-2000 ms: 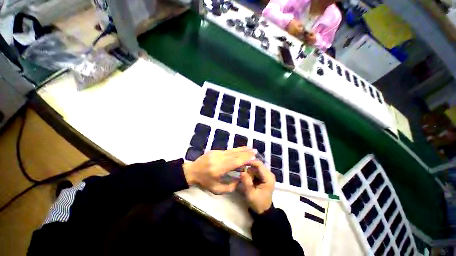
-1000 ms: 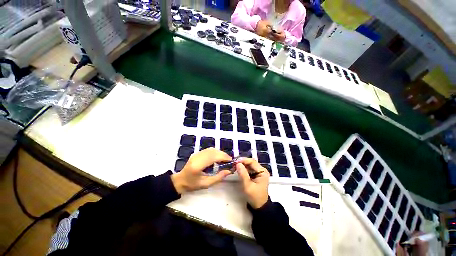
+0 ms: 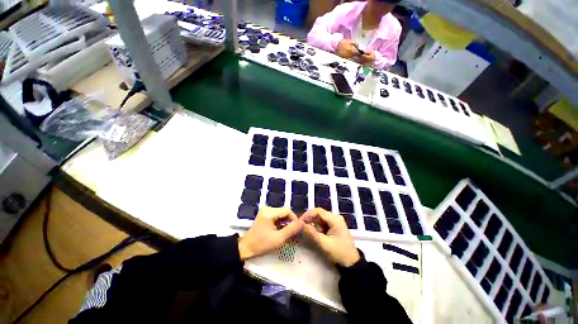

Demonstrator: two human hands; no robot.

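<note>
My left hand (image 3: 267, 235) and my right hand (image 3: 334, 236) meet at the thumbs and fingertips in front of the tray's near edge. A small piece at the fingertips is too small to make out. A thin clear strip with rows of small dots (image 3: 288, 252) shows just below the fingertips and seems pinched in my left hand. The fingers of my right hand are bent and closed; what they hold is hidden. The white parts tray (image 3: 325, 179) lies beyond the hands, with black housings (image 3: 319, 159) in two long rows of slots.
Two black strips (image 3: 400, 252) lie right of my right hand. A second parts tray (image 3: 491, 251) is at right, with part of a person's hand at its lower end. A bag of small parts (image 3: 127, 133) lies at left. Beyond the green belt (image 3: 209, 95) sits a person in pink (image 3: 358, 31).
The dark glossy piece and thin dark sliver seen at my fingers a second ago no longer show. My fingertips are now together, with the dotted strip visible below. The camera view has shifted.
</note>
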